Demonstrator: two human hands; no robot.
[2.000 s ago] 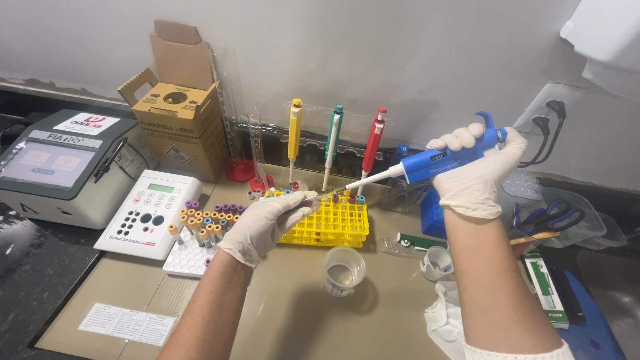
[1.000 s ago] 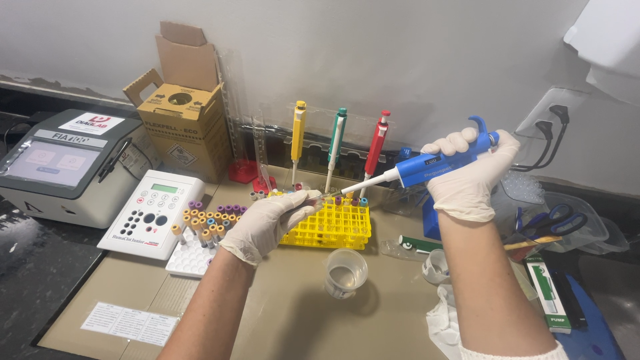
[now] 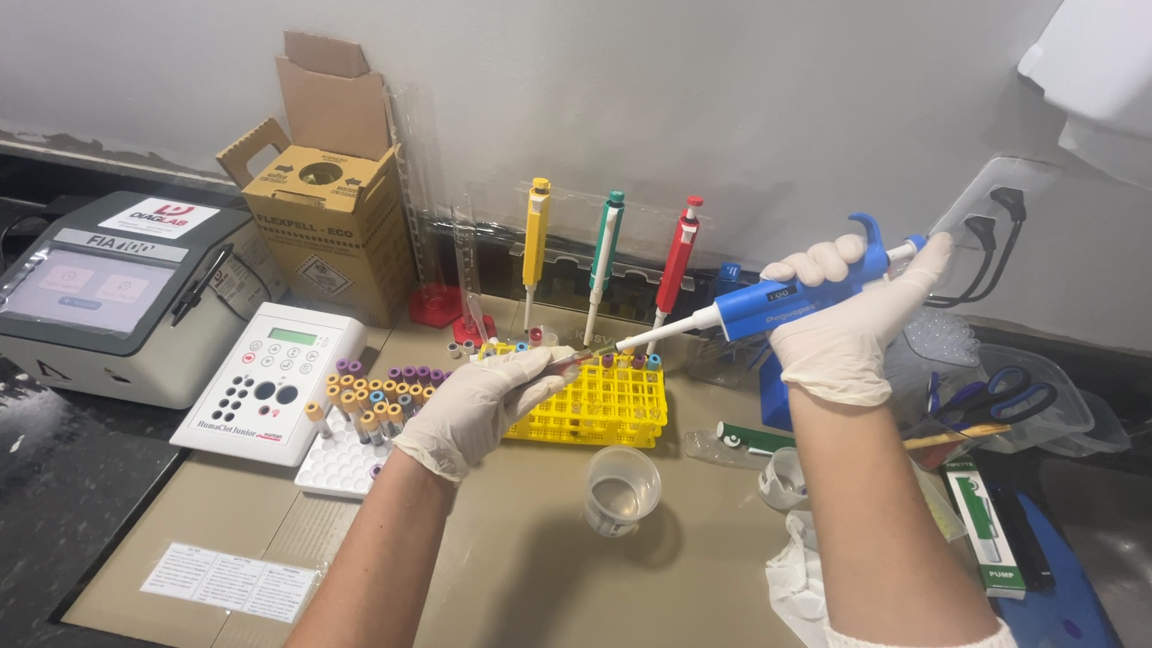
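Note:
My right hand (image 3: 841,315), in a pale glove, grips a blue micropipette (image 3: 774,301), its thumb at the plunger end. The pipette slants down to the left. Its tip meets the mouth of a small clear tube (image 3: 580,363) with dark red contents, held nearly level in the fingers of my gloved left hand (image 3: 490,396). Whether the tip is inside the tube is hard to tell. Below and behind the fingers stands a yellow test tube rack (image 3: 594,423) with several capped tubes. A clear plastic cup (image 3: 623,490) stands in front of the rack.
Yellow, green and red pipettes (image 3: 670,270) stand upright behind the rack. At left are a white tube rack (image 3: 337,459), a coagulation analyser (image 3: 270,387), a touchscreen analyser (image 3: 117,297) and a cardboard sharps box (image 3: 333,234). Scissors (image 3: 994,396), a pump box (image 3: 985,531) and crumpled gloves (image 3: 796,576) lie right.

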